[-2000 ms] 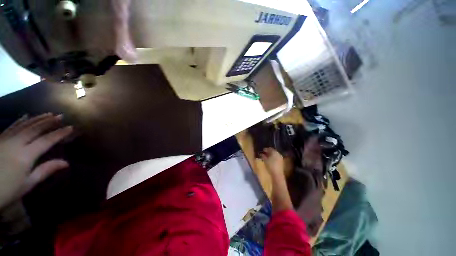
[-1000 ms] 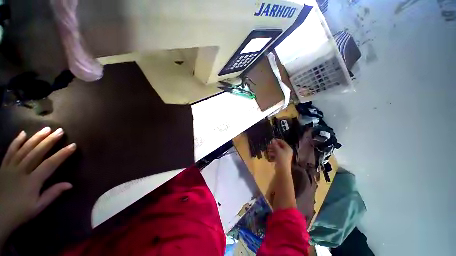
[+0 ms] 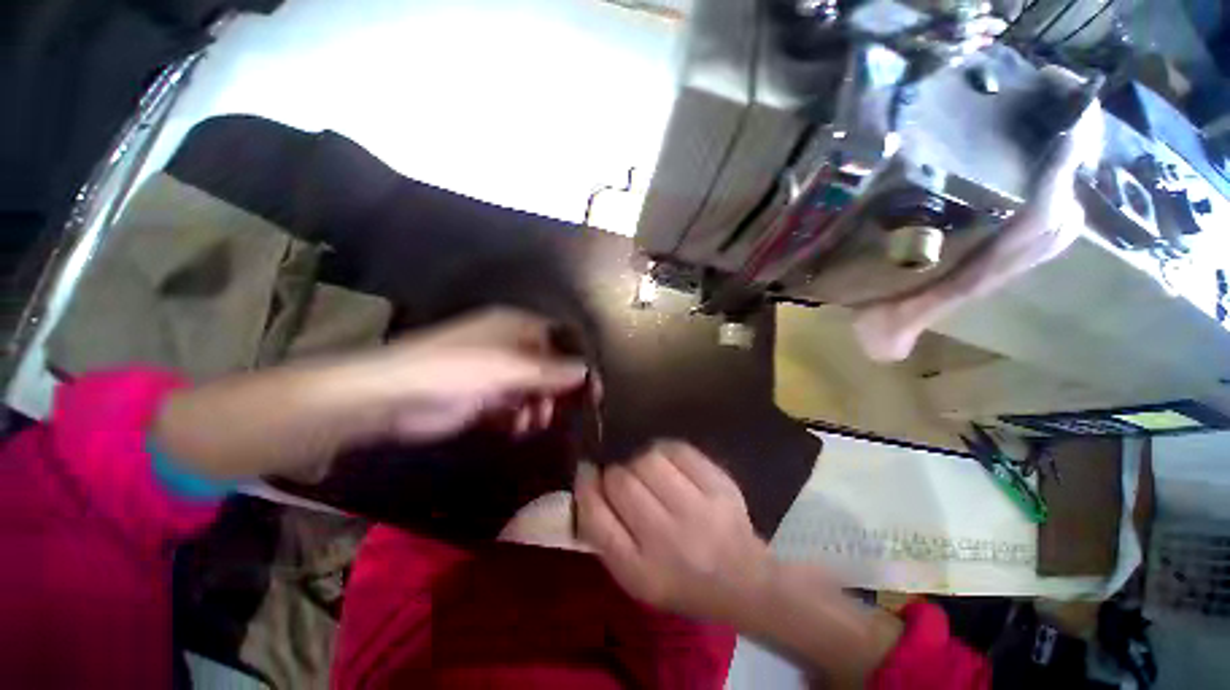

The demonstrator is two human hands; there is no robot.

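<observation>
A dark brown garment panel lies on the white machine table, partly under the lit needle area. My left hand is over the panel, blurred, with its fingertips pinched near a thin edge or strip that is too small to tell. My right hand rests on the panel's near part, fingers bent, close to my left fingertips. Whether it grips the cloth is not clear. A grey-beige pocket bag piece lies on the panel's left part.
The sewing machine head stands at the upper right, with a pinkish cloth strand hanging on it. Green thread snips lie right of the machine near a brown piece. A white basket is at the right edge. More cloth lies at the lower left.
The view has swung left. My right hand has left the side board and come to the panel beside my left hand. My left hand has gone from spread flat to pinched. The beige piece now shows.
</observation>
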